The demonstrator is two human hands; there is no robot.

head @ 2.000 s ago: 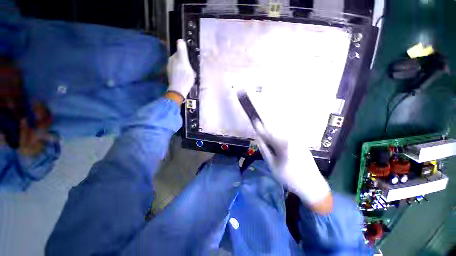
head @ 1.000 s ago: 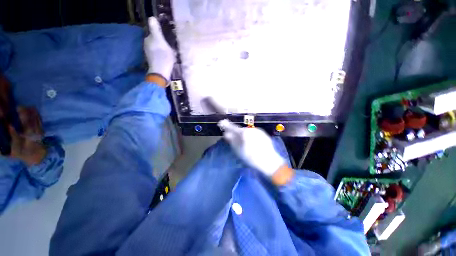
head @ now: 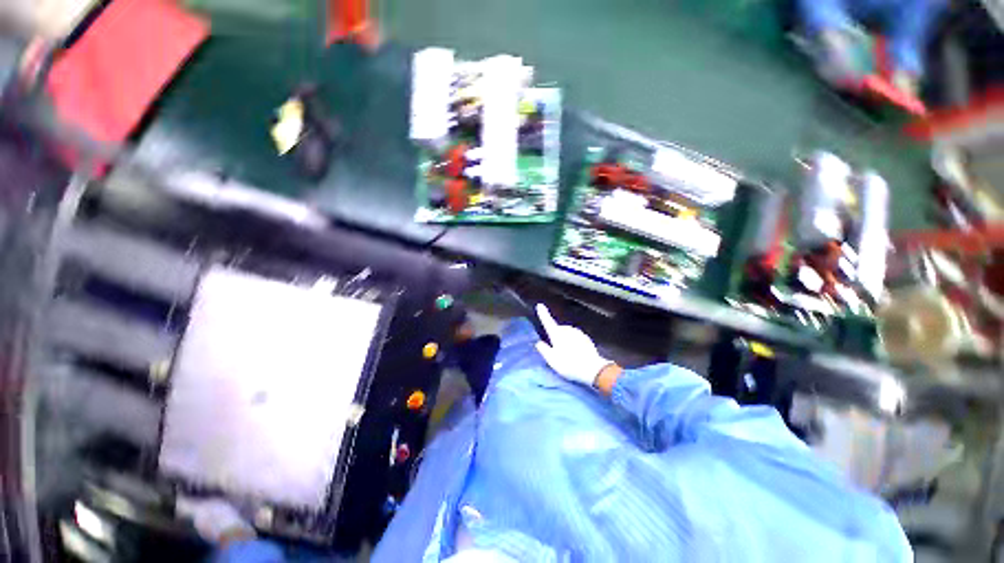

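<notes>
The test fixture (head: 264, 390), a pale flat plate in a black frame, lies at the lower left of the view with its coloured button row (head: 416, 400) facing my body. My left hand (head: 216, 519), white-gloved, is small and blurred at the fixture's bottom edge; its grip cannot be made out. My right hand (head: 573, 352), white-gloved, is away from the plate, in front of my smock by the bench edge. A thin dark brush (head: 533, 312), blurred, runs along its fingers.
Several green circuit boards (head: 639, 214) with silver heat sinks lie on the green bench (head: 661, 66) beyond my right hand. A dark blurred device with a yellow piece (head: 290, 125) and a red sheet (head: 127, 72) are at upper left. Another person's blue sleeve (head: 870, 22) shows at top right.
The view has swung right, so the fixture now sits lower left and more of the bench shows. My right hand has moved off the fixture towards the bench edge.
</notes>
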